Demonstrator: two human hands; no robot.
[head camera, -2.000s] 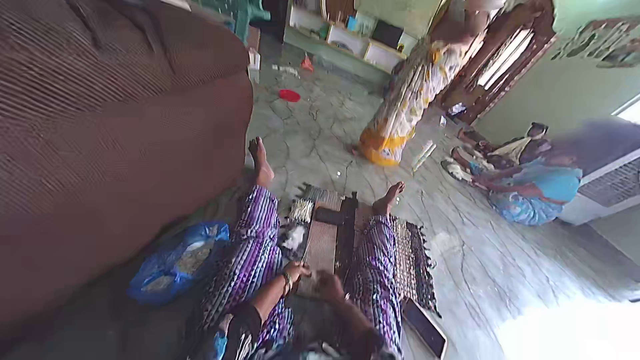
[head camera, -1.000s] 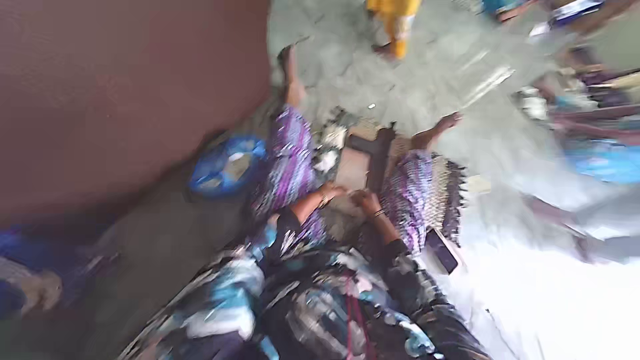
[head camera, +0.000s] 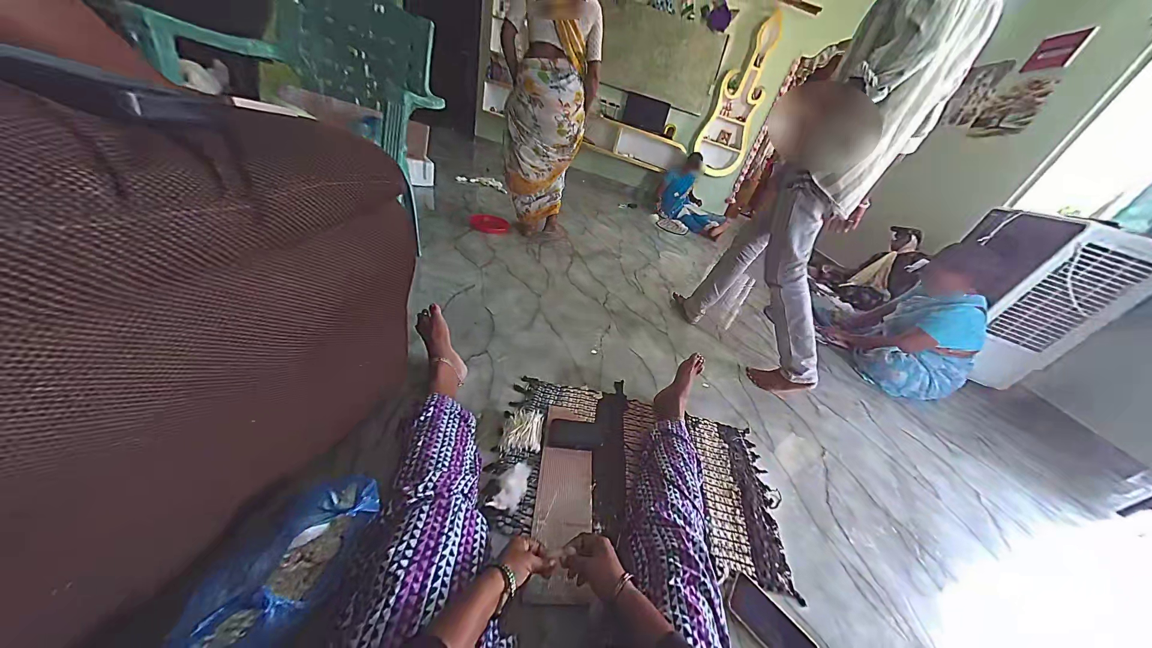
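Observation:
My left hand (head camera: 529, 560) and my right hand (head camera: 591, 562) are close together between my outstretched legs, fingertips pinched on something small and pale, too small to name. Below them lies a long flat brown board (head camera: 563, 504) on a woven rag mat (head camera: 720, 477). A dark flat object (head camera: 574, 435), perhaps a phone, rests across the board's far part. Left of the board are a bundle of thin pale sticks or wicks (head camera: 523, 430) and a white fluffy clump (head camera: 511, 487), perhaps cotton.
A blue plastic bag (head camera: 315, 549) with loose material lies left of my legs, by a brown sofa (head camera: 297, 297). A phone (head camera: 767, 616) lies at right. One person stands ahead, another is at right; two sit on the floor near an air cooler (head camera: 1062, 297). A red plate (head camera: 489, 223) lies farther off.
The view has lifted from my lap toward the room. A person in grey trousers now stands at right. My hands remain close together over the board.

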